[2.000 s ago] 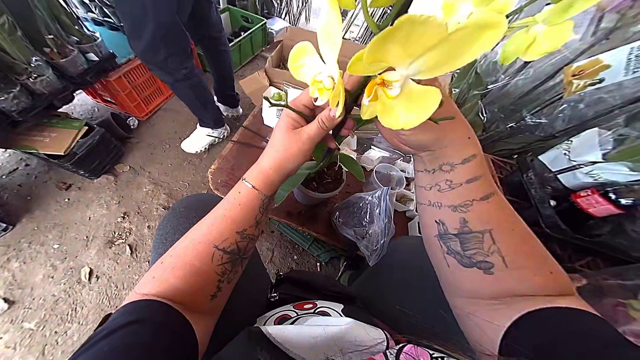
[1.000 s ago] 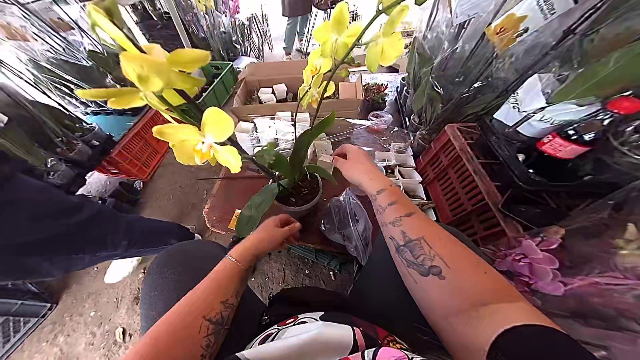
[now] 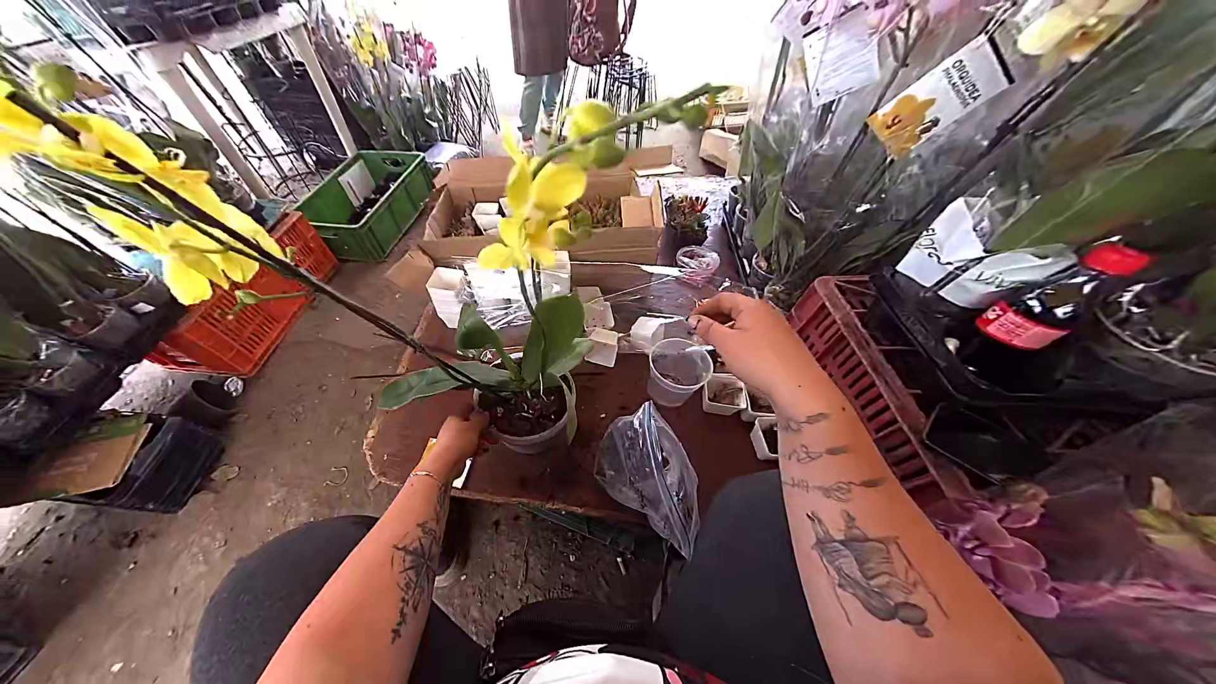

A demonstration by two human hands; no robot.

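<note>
A yellow orchid [image 3: 546,337] stands in a clear plastic pot [image 3: 540,439] on a low brown table [image 3: 570,484]. One flower spike leans far left, another rises over the middle. My left hand [image 3: 461,442] is at the pot's left side; its fingertips are partly hidden, so its hold is unclear. To the right, my right hand [image 3: 741,332] has thumb and fingertips together above a clear plastic cup [image 3: 678,370]; whether something small is between them cannot be seen. A clear plastic bag [image 3: 651,470] lies at the table's front edge. Small white pots [image 3: 725,393] stand near my right wrist.
Behind the orchid is an open cardboard box [image 3: 589,249]. A green crate [image 3: 366,204] and an orange crate [image 3: 252,323] stand on the left. At the right are a dark red crate [image 3: 855,370], a cola bottle [image 3: 1031,323] and wrapped orchids [image 3: 817,161]. A person [image 3: 540,47] stands at the back.
Both hands were up at the yellow blooms two seconds ago; they are now lower and apart, the left by the pot, the right beyond the clear cup. The view has shifted.
</note>
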